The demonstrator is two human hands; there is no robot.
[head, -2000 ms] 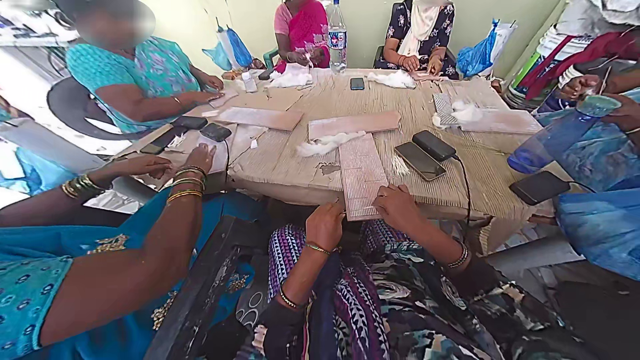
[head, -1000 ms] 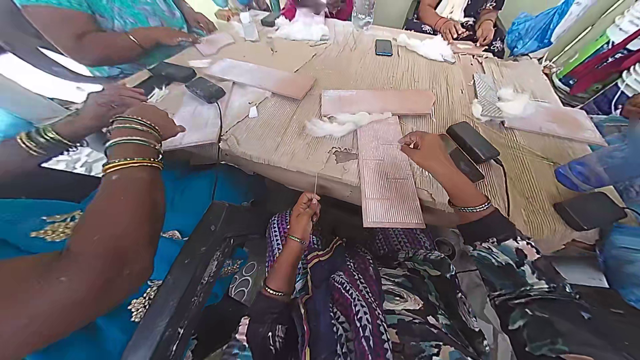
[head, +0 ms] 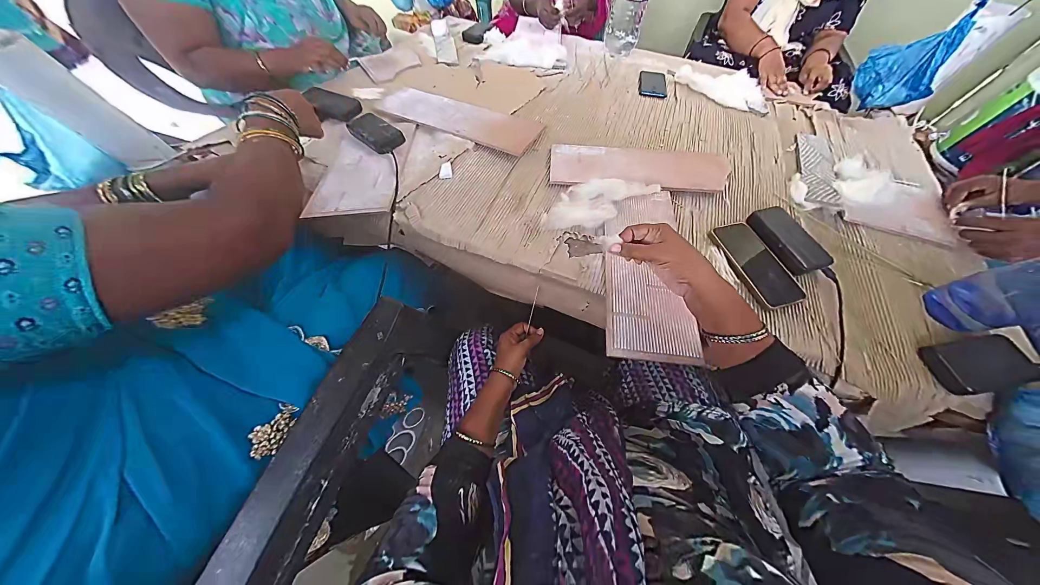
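My left hand (head: 517, 343) is low over my lap, its fingers pinched on a thin stick (head: 533, 309) that points upward. My right hand (head: 654, 248) pinches a small tuft of white cotton (head: 609, 241) above the near table edge. Beneath my right hand lies a pinkish ribbed board (head: 646, 313), its near end jutting past the edge. A loose heap of white cotton (head: 589, 203) rests at the board's far end, against a second pinkish board (head: 642, 168) lying crosswise.
A phone (head: 756, 264) and a black corded device (head: 788, 240) lie right of my board. A co-worker's arm (head: 203, 236) reaches over the table at left. Other people sit around it with cotton and boards. A bottle (head: 624, 28) stands at the far side.
Two seconds ago both my hands were at the board's near end. My left hand has gone left and off the board; my right hand has moved up beside the cotton. The view has shifted closer to the table.
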